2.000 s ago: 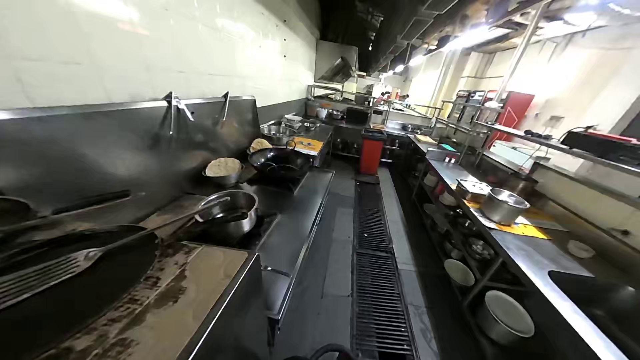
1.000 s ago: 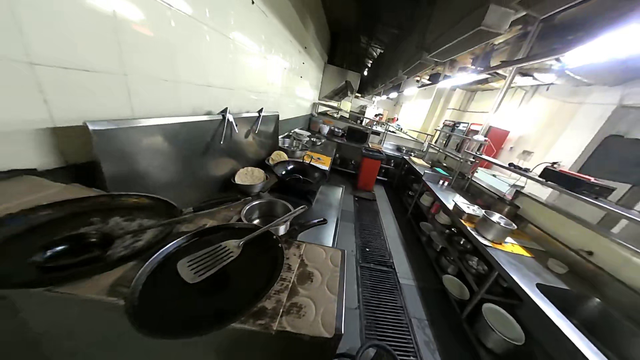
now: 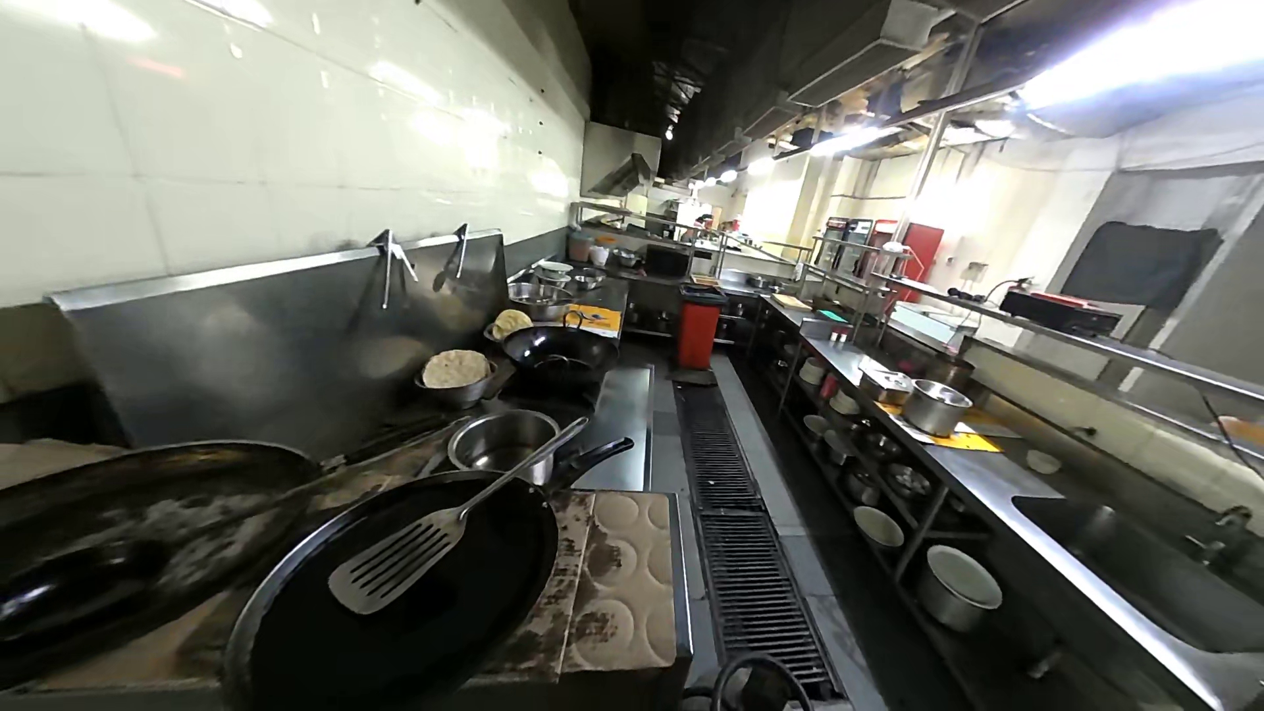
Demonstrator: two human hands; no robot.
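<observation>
Neither of my hands shows in the head view. Nearest at the lower left lies a round black pan (image 3: 395, 632), and a slotted metal turner (image 3: 400, 563) rests across it, its handle pointing up and right. Left of it is a wide dark pan (image 3: 188, 533) with residue inside. Just behind the black pan stands a steel saucepan (image 3: 504, 444). A bowl heaped with pale, dough-like food (image 3: 456, 369) sits farther back, beside a black wok (image 3: 560, 355). The worktop by the black pan is partly covered with stained, ring-marked cardboard (image 3: 620, 583).
A floor drain grating (image 3: 755, 573) runs along the aisle toward a red bin (image 3: 697, 331). On the right, a steel counter holds a steel pot (image 3: 936, 407) and has a sink (image 3: 1136, 563); pots stand on its lower shelves. A steel splash panel (image 3: 257, 346) backs the stove.
The view has shifted, bringing more of the near pans into sight. The turner, blurred at the left edge two seconds ago, now shows whole on the black pan.
</observation>
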